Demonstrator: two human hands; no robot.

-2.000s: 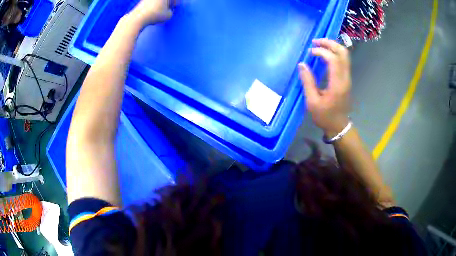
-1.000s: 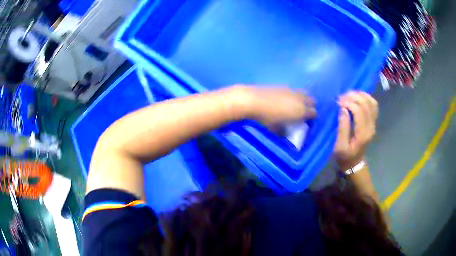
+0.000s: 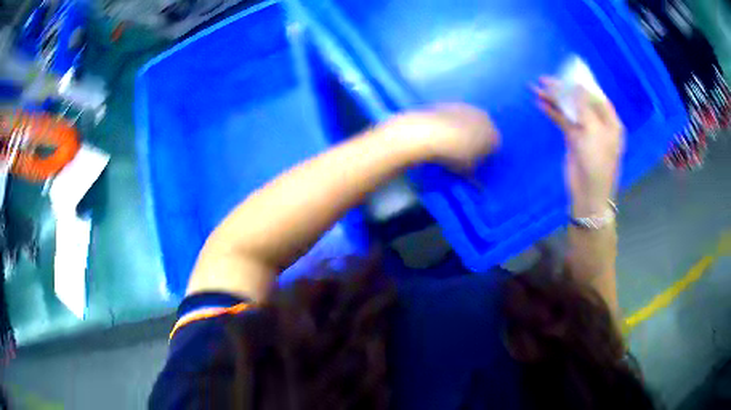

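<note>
A blue tote [image 3: 521, 212], with nested rims showing at its near corner, lies tilted across the view in front of me. My right hand [image 3: 593, 140] is over the tote's right part and holds a small white label [image 3: 579, 78] between its fingers. My left hand [image 3: 458, 136] is blurred, with fingers curled down over the tote near its left rim; whether it grips anything is hidden.
A second blue tote [image 3: 228, 136] lies to the left on a green bench. An orange coiled hose [image 3: 40, 146] and a white strip [image 3: 72, 256] lie at far left. Red-and-white wire ends [image 3: 701, 128] hang at right. A yellow floor line [image 3: 673, 304] runs lower right.
The white label has left the tote's corner and is now in my right hand. My left hand reached to that corner, then drew back slightly left. The view has shifted, showing more of the left tote.
</note>
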